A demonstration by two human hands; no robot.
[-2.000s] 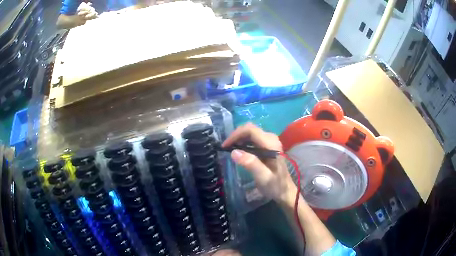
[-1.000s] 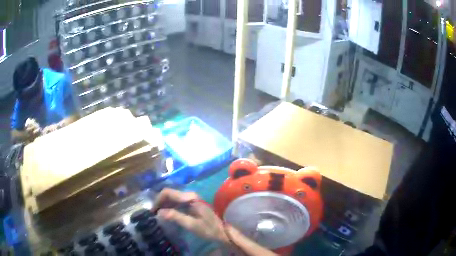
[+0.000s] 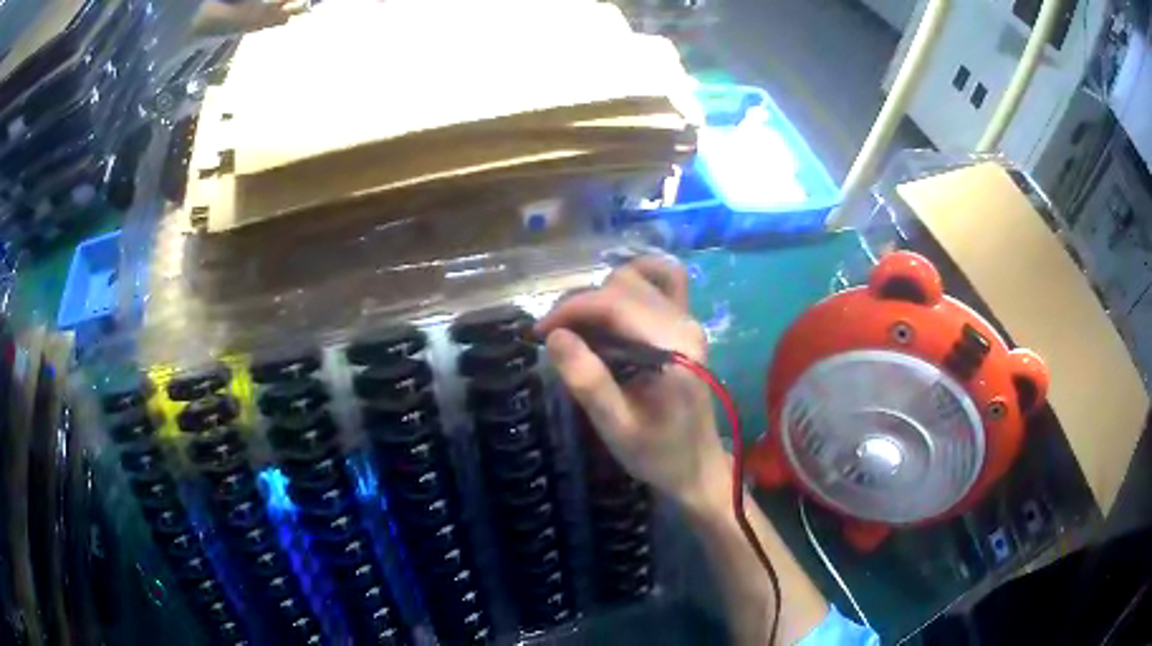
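Note:
Black components sit in columns in a clear blister tray. My right hand grips a dark test probe over the tray's upper right. Its tip end is near the top of the second column from the right; contact cannot be told. The hand hides the top of the rightmost column. A red test lead runs from the probe down over my wrist. A blue glow and a yellow patch show through the tray. My left hand is not in view.
Tan cardboard sheets are piled behind the tray. A blue bin with pale contents stands behind, right. An orange fan with a white cord stands right, beside a cardboard-topped stack. Another person's hand shows top left.
The view lifted towards the room and came back down. My right hand and probe have gone from the rightmost column to the second from the right. Skin seen earlier at the bottom edge is gone.

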